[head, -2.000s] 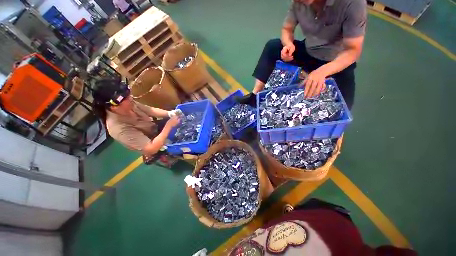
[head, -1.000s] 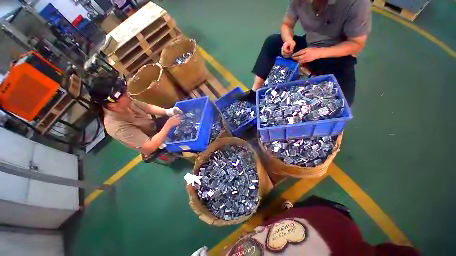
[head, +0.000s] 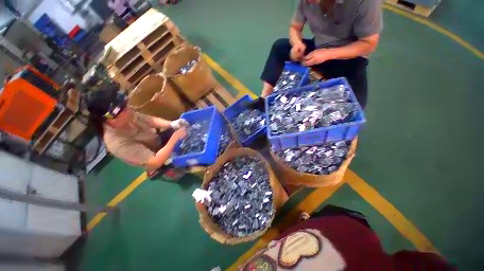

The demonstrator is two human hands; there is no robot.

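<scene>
Small grey metal parts (head: 241,196) fill the near round cardboard drum (head: 222,236). A white crumpled glove or rag (head: 201,196) lies on its left rim. A large blue crate (head: 317,136) full of similar parts sits on top of the right drum (head: 318,179), whose parts show below it. My right hand is out of the picture; only a maroon sleeve (head: 419,260) reaches the bottom right edge. A tiny pale sliver (head: 215,269) at the bottom edge may be my gloved left hand; it is almost wholly cut off.
A person in a cap (head: 114,114) has hands in a tilted blue crate (head: 213,135) at left. A seated person in a grey polo (head: 345,26) is behind the large crate, hands together above a small blue bin (head: 307,77). Two farther drums (head: 199,79) stand by stacked pallets (head: 140,45).
The polo wearer's hand has left the large crate and joined the other above the small bin. The whole view has shifted slightly. The pale thing at the bottom edge shows less.
</scene>
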